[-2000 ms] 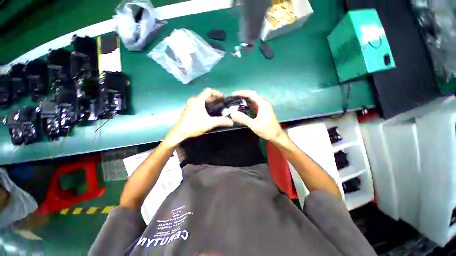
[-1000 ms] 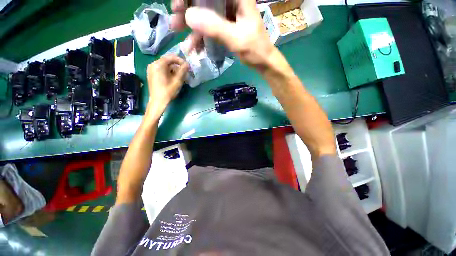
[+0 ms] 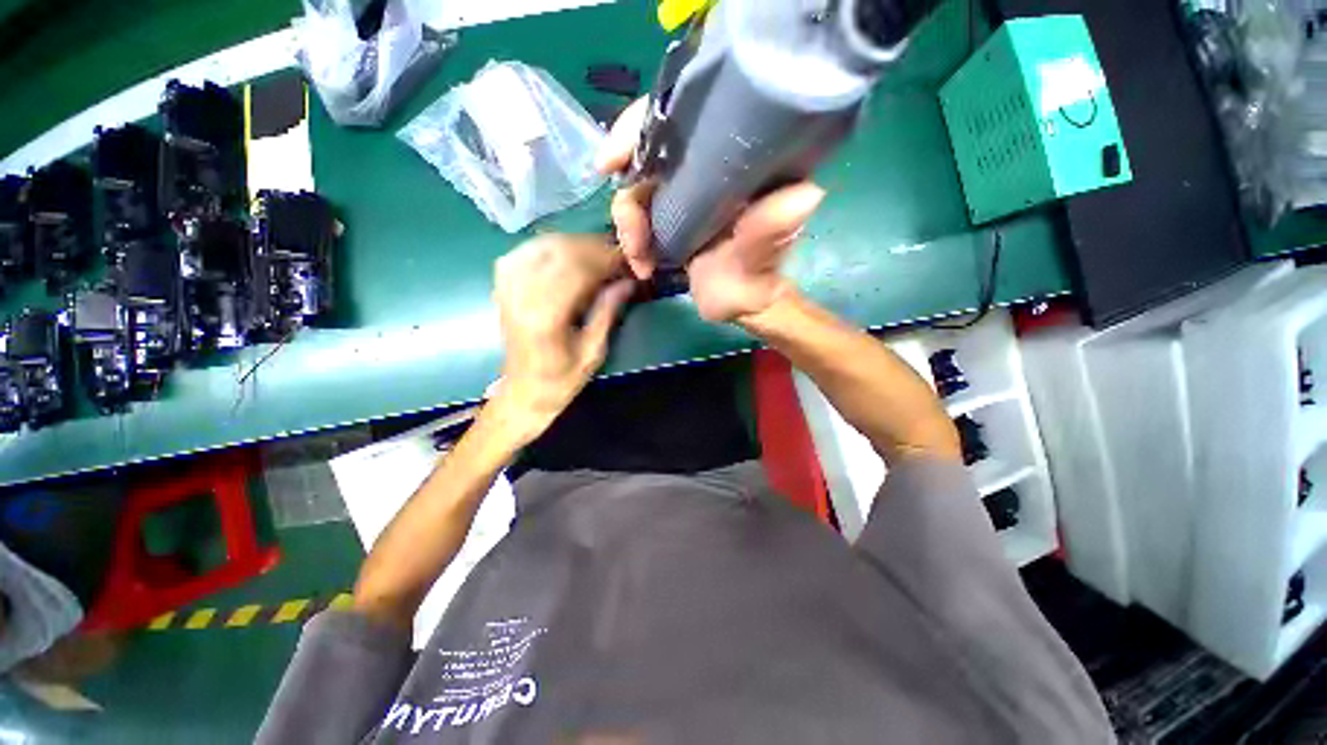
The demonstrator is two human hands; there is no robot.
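Observation:
A thick grey electric screwdriver [image 3: 757, 124] points down at the bench's front part. My right hand [image 3: 750, 255] is wrapped around its lower end. My left hand [image 3: 556, 313] is at the screwdriver's tip, its fingers on a black device unit [image 3: 667, 283]. Most of that unit is hidden by my hands and the tool. Whether the tip touches a screw cannot be seen. A crumpled clear plastic bag [image 3: 509, 143] lies just beyond my left hand.
Finished-looking black units [image 3: 128, 313] stand in rows at bench left. A greyish bag [image 3: 361, 58] is behind them. A mint green box [image 3: 1036, 124] and black tray [image 3: 1157, 240] are at right. White foam trays [image 3: 1128, 437] stand below the bench edge at right, a red stool [image 3: 182, 539] at left.
My left hand has moved from the clear bag to the black unit. My right hand has brought the screwdriver down over the unit. The view has shifted slightly.

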